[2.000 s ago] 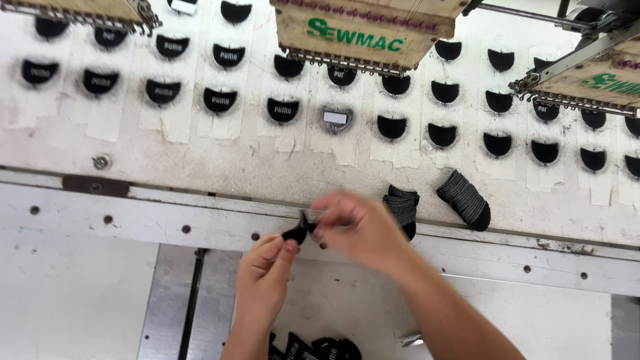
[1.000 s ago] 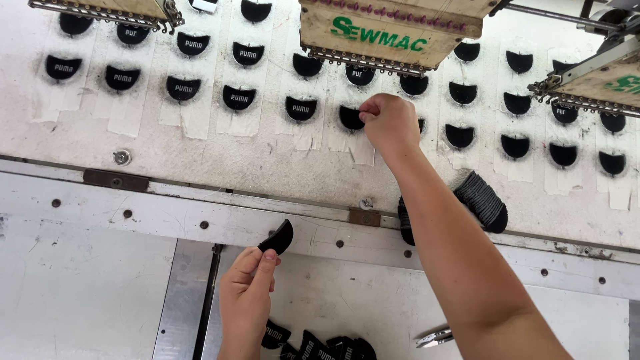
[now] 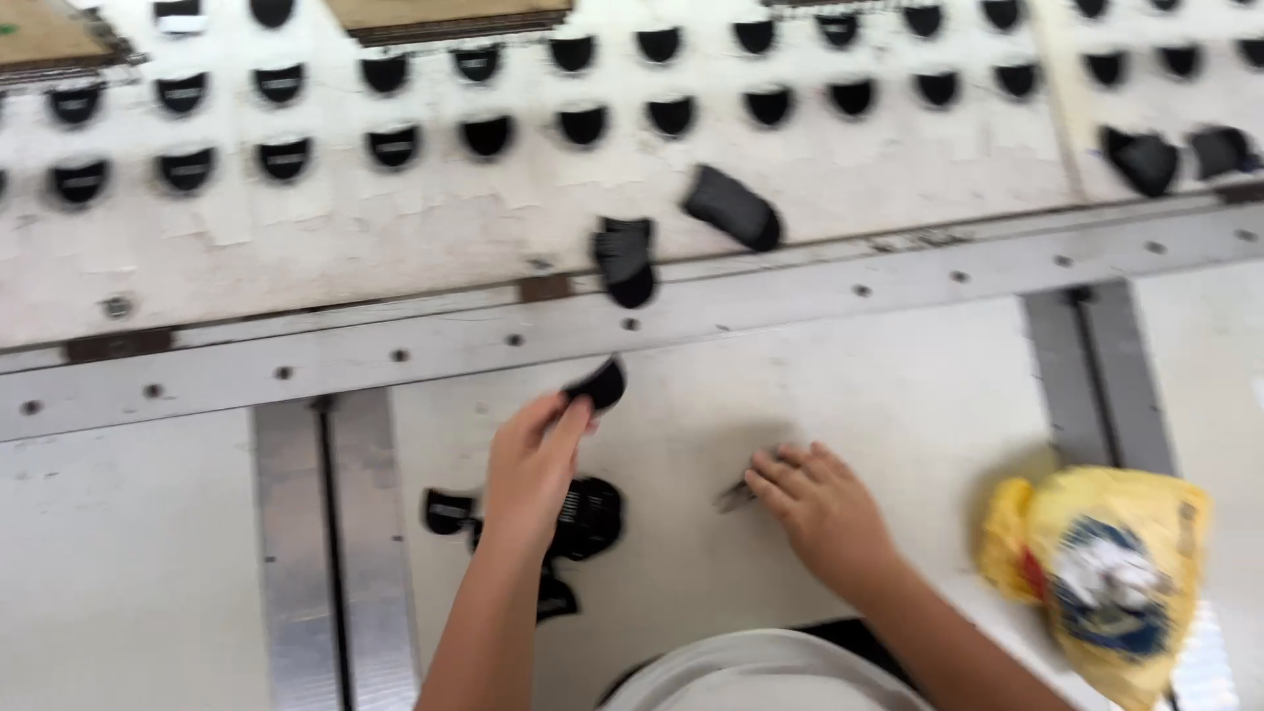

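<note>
My left hand [image 3: 538,459] pinches a small black fabric patch [image 3: 600,385] between thumb and fingers, just below the metal rail. Beneath and beside that hand lies a loose pile of black patches [image 3: 592,518] with pale print. My right hand [image 3: 815,509] rests palm down on the white table, its fingertips over a small metal tool [image 3: 736,496], perhaps thread snips; blur and the fingers hide most of it. Rows of half-round black patches [image 3: 393,146] sit on the pale bed beyond the rail.
Two stacks of grey and black pieces [image 3: 626,262] [image 3: 733,207] lie by the metal rail [image 3: 454,354]. More dark bundles [image 3: 1141,160] are at the right. A yellow plastic bag [image 3: 1126,583] stands at the lower right. Wooden machine panels [image 3: 444,12] hang over the bed's far side.
My right hand has come back from the patch rows on the bed to the metal tool on the table. My left hand still holds a black patch. The view has swung right.
</note>
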